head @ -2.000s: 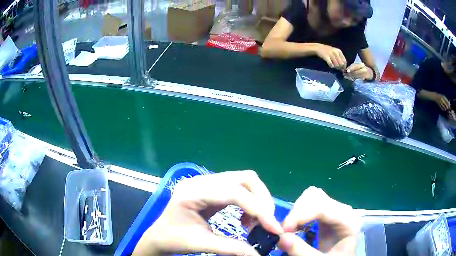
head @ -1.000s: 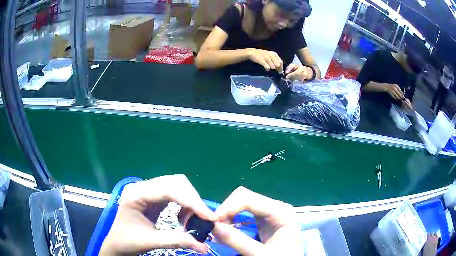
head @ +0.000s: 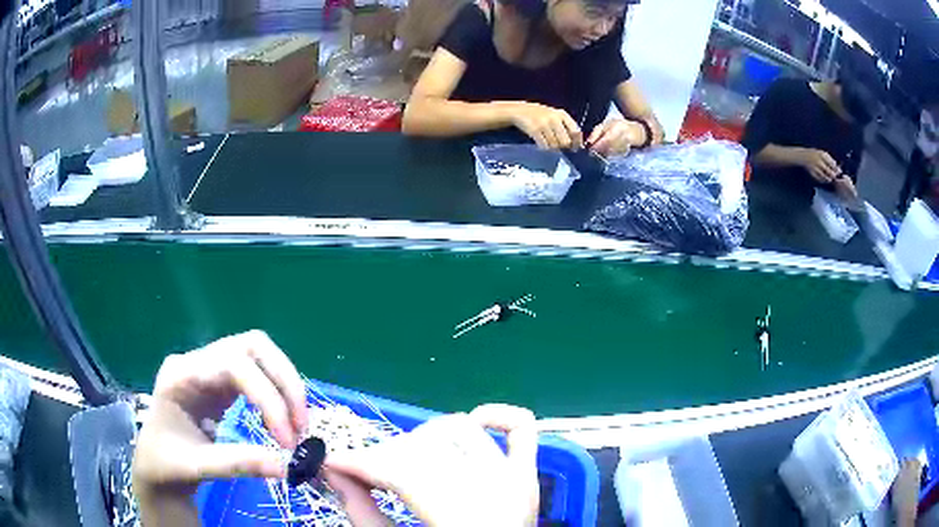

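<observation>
A small black housing (head: 306, 462) is pinched between the thumb and fingers of my left hand (head: 221, 417). My right hand (head: 443, 468) is just right of it, thumb and fingertips closed close to the housing; whether they grip a lead or the housing itself cannot be told. Both hands are over a blue tray (head: 572, 476) with thin white leads (head: 345, 427) heaped in it. Dark parts show at the tray's right end.
Two wired assemblies, one nearer the middle (head: 501, 311) and one at right (head: 763, 332), lie on the green belt (head: 340, 299). Clear tubs stand left (head: 103, 463) and right (head: 669, 484). A metal post (head: 51, 226) rises at left. Coworkers sit across the belt.
The view has shifted. My left hand still holds the black housing, now turned and with the fingers more extended. My right hand has turned, its back more to the camera. The belt assemblies appear further left.
</observation>
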